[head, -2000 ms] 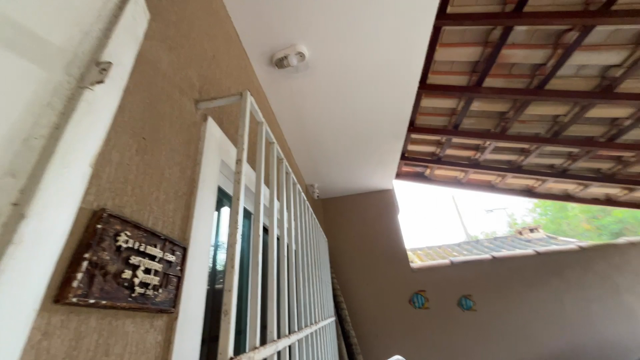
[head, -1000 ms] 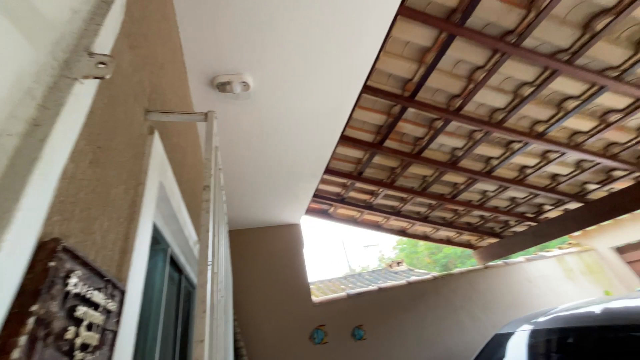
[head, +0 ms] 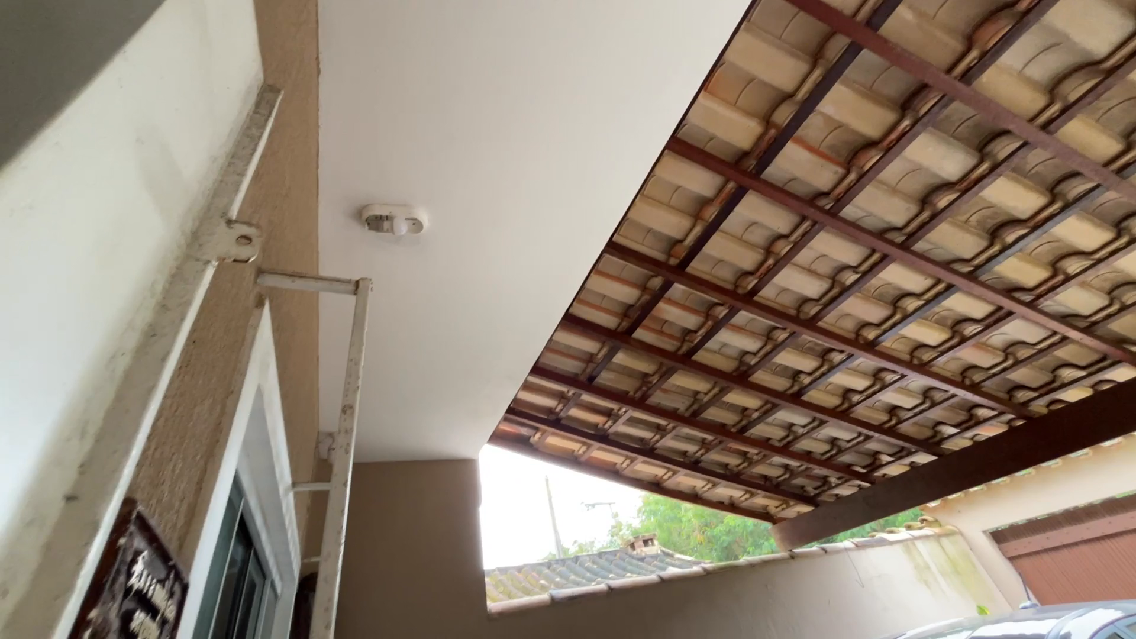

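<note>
Neither my left hand nor my right hand shows in the head view. At the left a white metal door or gate frame (head: pixel 146 390) with a small holed latch tab (head: pixel 238 241) stands close to the camera. Past it is a white window grille (head: pixel 349 426) in front of a white-framed window (head: pixel 257 497). A dark plaque with raised lettering (head: pixel 133 581) hangs on the beige wall at the lower left, partly cut off. An oval white light fixture (head: pixel 394 220) is fixed to the white ceiling (head: pixel 497 177).
A tiled roof (head: pixel 852 231) on reddish-brown beams covers the right side, with a thick dark beam (head: pixel 958 461) below it. A boundary wall (head: pixel 754 581) runs beneath. The roof of a car (head: pixel 1021 621) shows at the lower right, near a reddish-brown slatted gate (head: pixel 1074 550).
The view has swung up and to the right, showing more of the tiled roof. The two fish-shaped wall ornaments seen earlier are out of view, and less of the plaque shows.
</note>
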